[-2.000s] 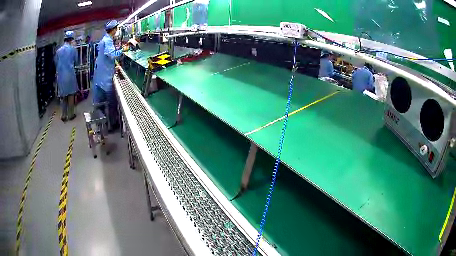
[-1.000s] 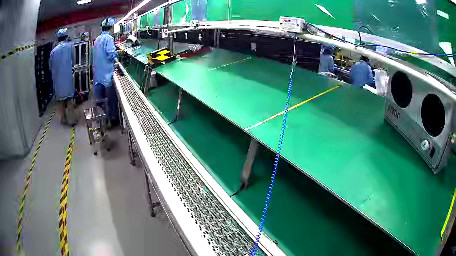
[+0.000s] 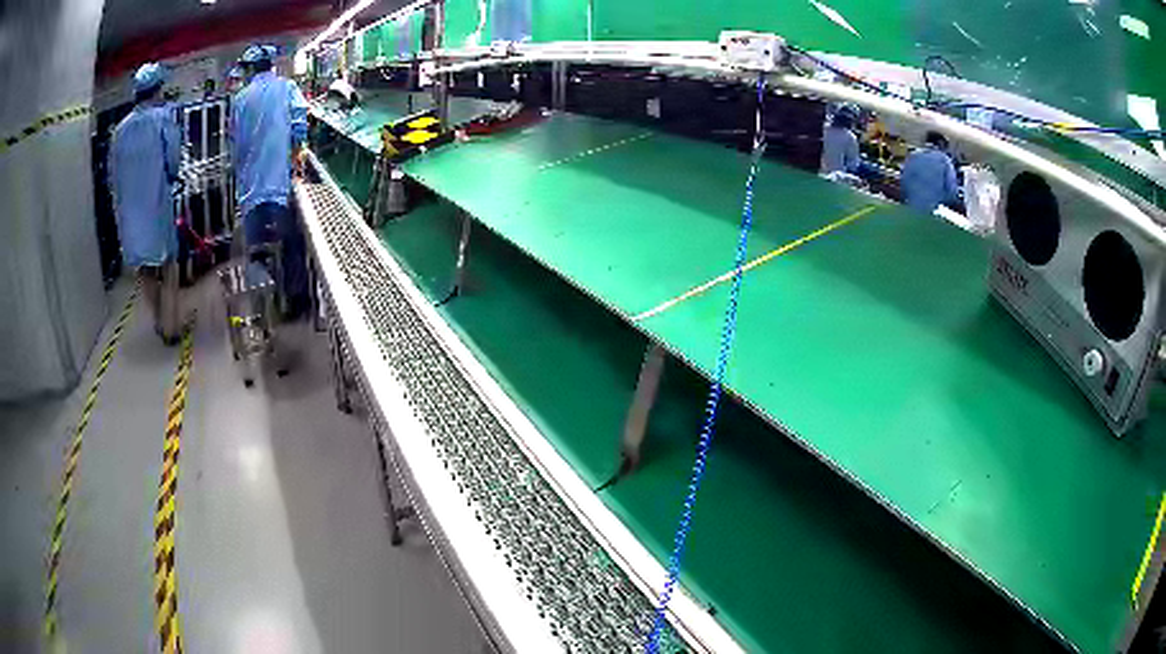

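Observation:
Neither of my hands is in the picture. The conveyor runs from the bottom middle away to the upper left between white rails, with small green and dark boards packed along it. The green two-level bench stands along its right side. A blue coiled cord hangs in front of the bench down to the conveyor. The ionizing air blower, pale grey with two round black fans, stands tilted on the bench at the right.
Two people in blue smocks and caps stand in the aisle, one at the left, one beside the conveyor. A metal stool stands near them. Yellow-black tape marks the floor. Another smocked person is behind the bench.
The person at the left has moved nearer and further left. The person by the conveyor has turned away from the bench towards the aisle. The view has shifted slightly.

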